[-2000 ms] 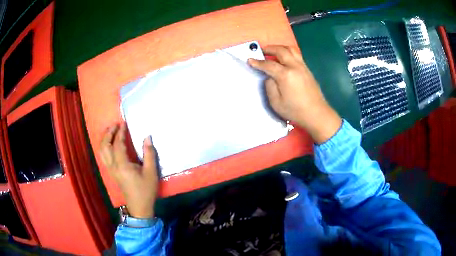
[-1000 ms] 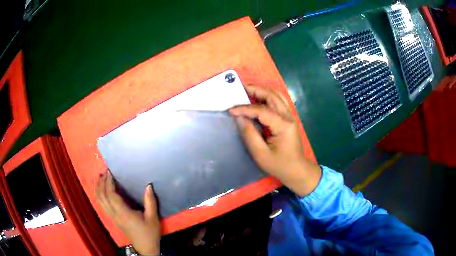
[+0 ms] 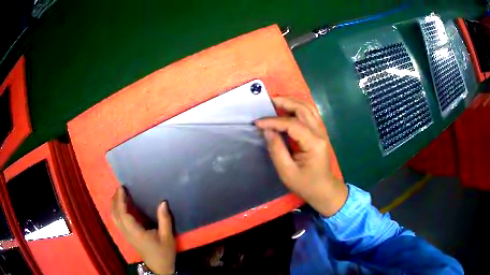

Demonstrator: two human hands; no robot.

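The grey tablet back cover (image 3: 215,182) lies on an orange foam pad (image 3: 177,75), with the round dark camera area (image 3: 256,88) at its upper right corner. Clear protective film (image 3: 220,140) covers most of the back; its upper edge is folded down in a slanting crease, leaving the camera corner bare. My right hand (image 3: 303,153) pinches the film edge between thumb and index finger below the camera. My left hand (image 3: 148,231) rests at the tablet's lower left corner, thumb on the near edge and fingers at the left side, steadying it.
Clear sheets with rows of small dark parts (image 3: 395,94) lie on the green bench at right. A metal air tool (image 3: 309,38) with a blue hose lies behind the pad. Orange trays (image 3: 53,236) with black screens are stacked at left. More orange pads (image 3: 456,153) stand at right.
My right hand has pulled the film edge down from beside the camera, and a crease now crosses the back. The view has shifted, so the tablet appears lower. My left hand stays at the lower left corner.
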